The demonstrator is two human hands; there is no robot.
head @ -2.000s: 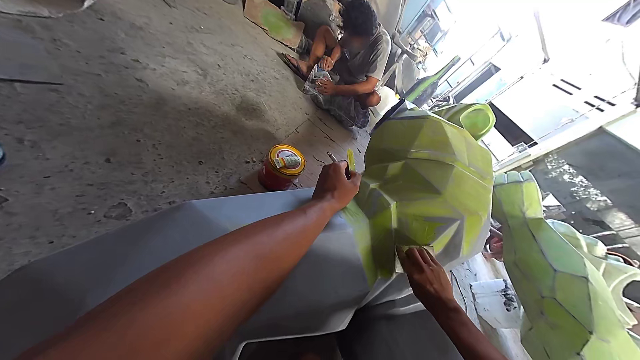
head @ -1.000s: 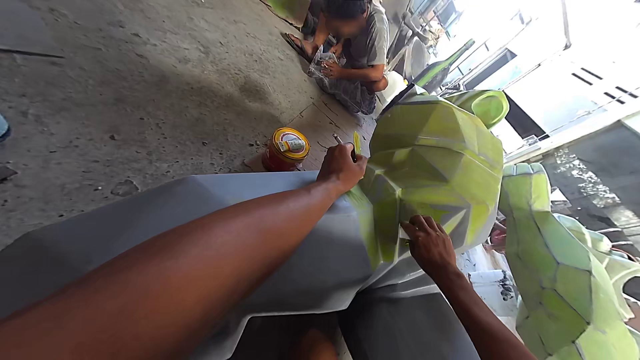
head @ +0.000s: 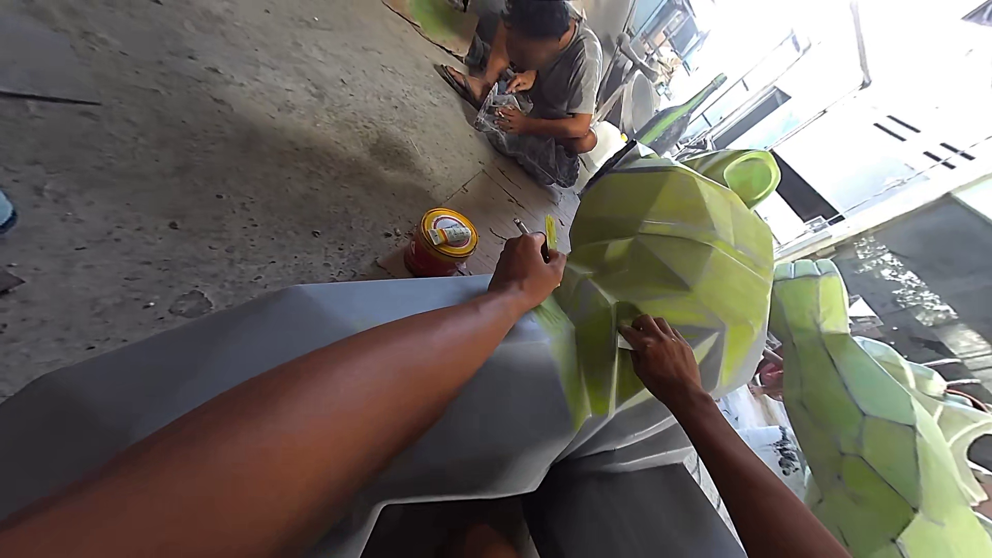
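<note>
A large faceted sculpture has a yellow-green head [head: 682,263] and a smooth grey body [head: 465,403]. At the neck, beside the head's left edge, my left hand [head: 528,267] is closed on a thin pen-like tool [head: 521,226]; a yellow-green strip [head: 551,232] stands up by its fingers, and I cannot tell whether it belongs to the same tool. My right hand [head: 660,349] pinches a small white piece [head: 625,339], perhaps folded sandpaper or paper, against the facets low on the head.
A red can with a yellow lid [head: 442,242] stands on a board past the body. Beyond it a person [head: 554,85] sits on the ground handling clear plastic. At right rises another green faceted sculpture [head: 860,403]. Rough concrete floor [head: 194,155] lies at left.
Both hands stay at nearly the same places on the sculpture, holding the same things. The view has shifted slightly.
</note>
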